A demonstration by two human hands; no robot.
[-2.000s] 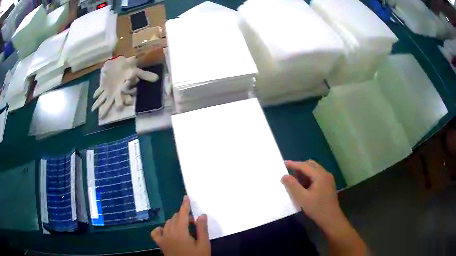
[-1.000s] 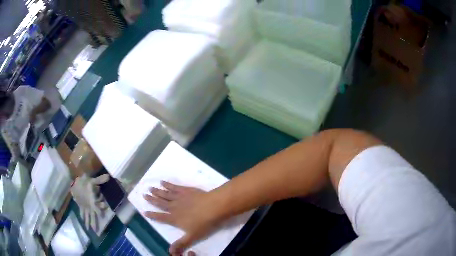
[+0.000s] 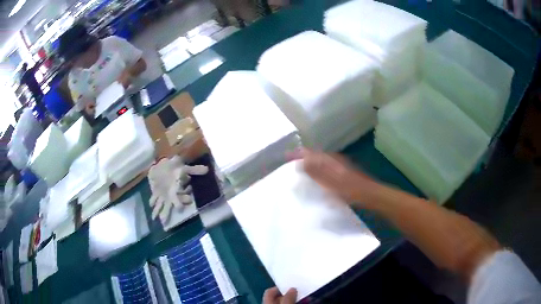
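Observation:
A bright white sheet [image 3: 305, 231] lies in front of me near the bench's front edge. My right hand [image 3: 314, 172] is motion-blurred at the sheet's far right corner, beside the front corner of the white backsheet stack [image 3: 246, 122]. Its fingers are too blurred to show a grip. My left hand [image 3: 280, 295] is at the sheet's near left corner, mostly cut off by the bottom edge; only fingertips show. Two piles of blue solar cell arrays lie to the left, one wider [image 3: 194, 273] and one narrower [image 3: 135, 286], both cut off at the bottom.
Tall soft white stacks [image 3: 320, 77] stand behind, pale green stacks [image 3: 433, 139] at right. White gloves [image 3: 172, 184], a dark smartphone [image 3: 205, 183] and brown cardboard [image 3: 155, 127] lie left of centre. Clear sheets [image 3: 117, 228] lie at left. Another person [image 3: 104, 68] works across the bench.
My right hand has moved from flat on the white sheet to its far right corner. The view has swung back left, so the cell piles and the person across show more fully.

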